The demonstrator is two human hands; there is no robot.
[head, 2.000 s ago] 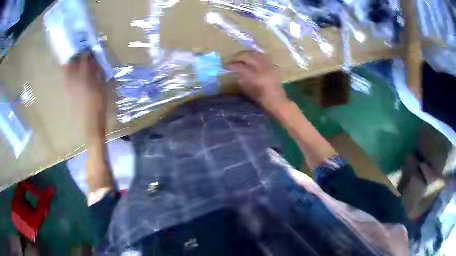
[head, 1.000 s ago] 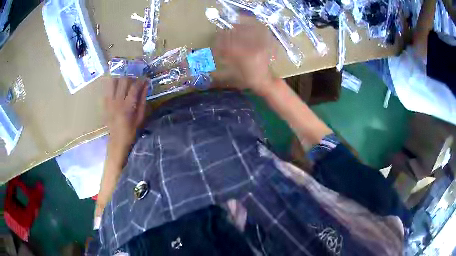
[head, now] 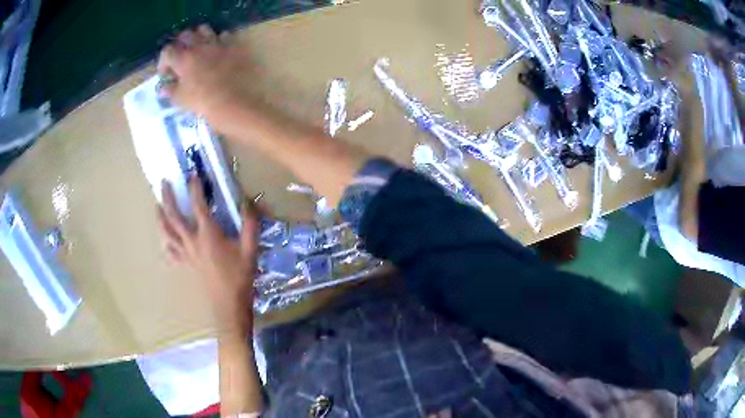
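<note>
A long white tray (head: 151, 147) lies on the tan bench, left of centre, with a black cable (head: 200, 175) inside. My right hand (head: 200, 69) reaches across to the tray's far end, fingers bent over it; what it may hold is hidden. My left hand (head: 204, 241) lies with fingers spread over the tray's near end, partly hiding the cable. Small bagged accessories (head: 302, 257) lie right of my left hand, by the bench's near edge.
A mixed parts pile (head: 584, 98) with black cables lies at the right. Bagged sticks (head: 457, 139) lie right of centre. Another white tray (head: 37, 265) lies at far left. Another person's arm (head: 693, 175) shows at the right edge. A red stool (head: 53, 396) stands below left.
My right hand has moved from the bench's middle across to the tray's far end. My left hand has moved from the small bags onto the tray. The view has shifted.
</note>
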